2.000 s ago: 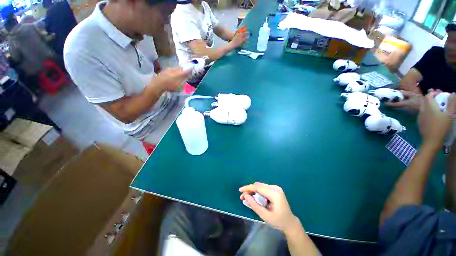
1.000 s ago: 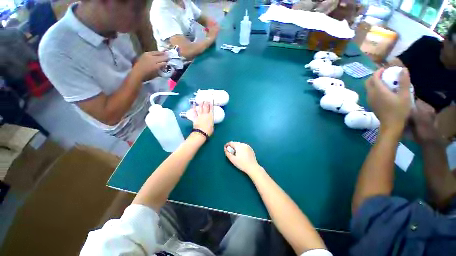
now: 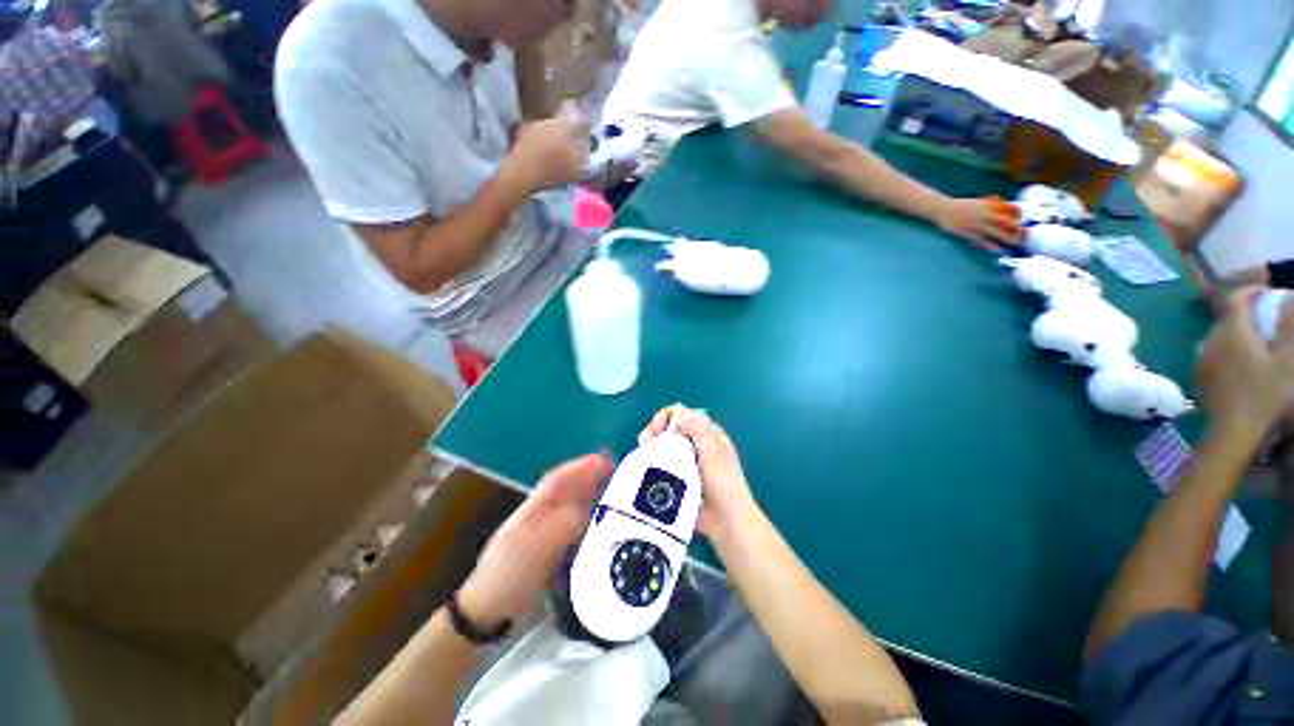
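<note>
A white bulb camera (image 3: 613, 586) is tilted over the table's front edge, its screw end up and away from me, its lens ball nearest me. Its black round lens face and the black square lens panel face up. My right hand (image 3: 705, 468) is closed around its screw end. My left hand (image 3: 532, 546), blurred, is beside its left side with nothing seen in it; I cannot tell if it touches the body. No cloth shows in either hand. Another bulb camera (image 3: 721, 268) lies on the green table beside the wash bottle (image 3: 606, 329).
Several bulb cameras (image 3: 1086, 329) lie in a row at the right, near a label sheet (image 3: 1162, 457). A person's hand with orange fingertips (image 3: 979, 220) reaches across to them. People sit left and right. An open carton (image 3: 213, 496) stands at the lower left.
One of the two cameras by the wash bottle is now in my right hand, close to me. My left hand has come back from them. The far neighbour's arm has stretched across the table.
</note>
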